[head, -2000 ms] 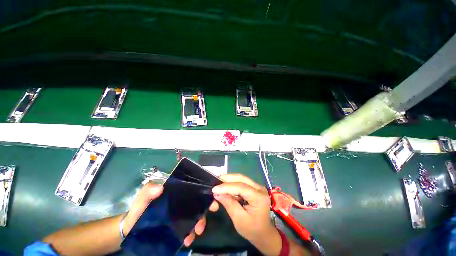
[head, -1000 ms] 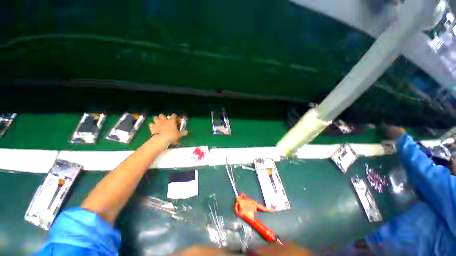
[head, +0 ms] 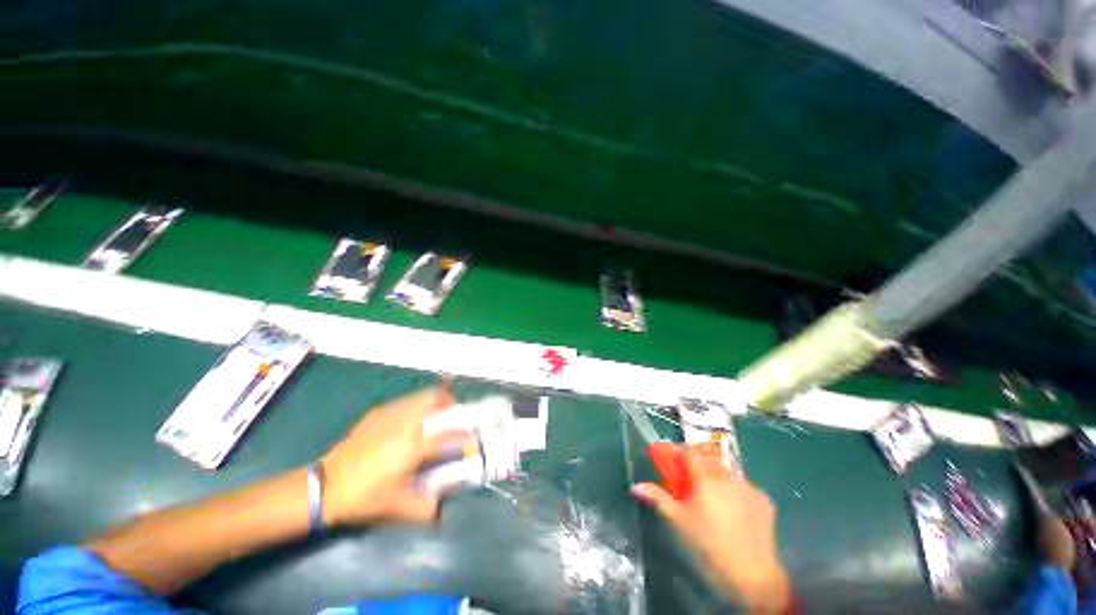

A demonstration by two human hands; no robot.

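My left hand [head: 382, 463], with a pale wristband, is over the bench mat at centre left. Its fingers are on a blurred white-silver phone frame [head: 487, 442]. The blur hides which face of it is up. My right hand [head: 727, 523] is closed around the red grip of the air blow gun [head: 673, 469]. Its thin nozzle points up and left. The hand covers the lower part of the gun. Another phone frame [head: 707, 427] lies just behind my right hand and is partly hidden by it.
Partly assembled phones [head: 351, 269] lie on the green belt beyond the white strip [head: 397, 346]. A red heap [head: 554, 362] sits on the strip. An open frame [head: 237, 394] lies at left, and clear shiny film [head: 595, 559] in front. A taped post [head: 817, 358] slants at right. Another person's hand [head: 1055, 538] is far right.
My left hand has come back from the belt to the mat with a phone frame. My right hand has moved up from the lower edge and taken hold of the air gun. The camera view has shifted.
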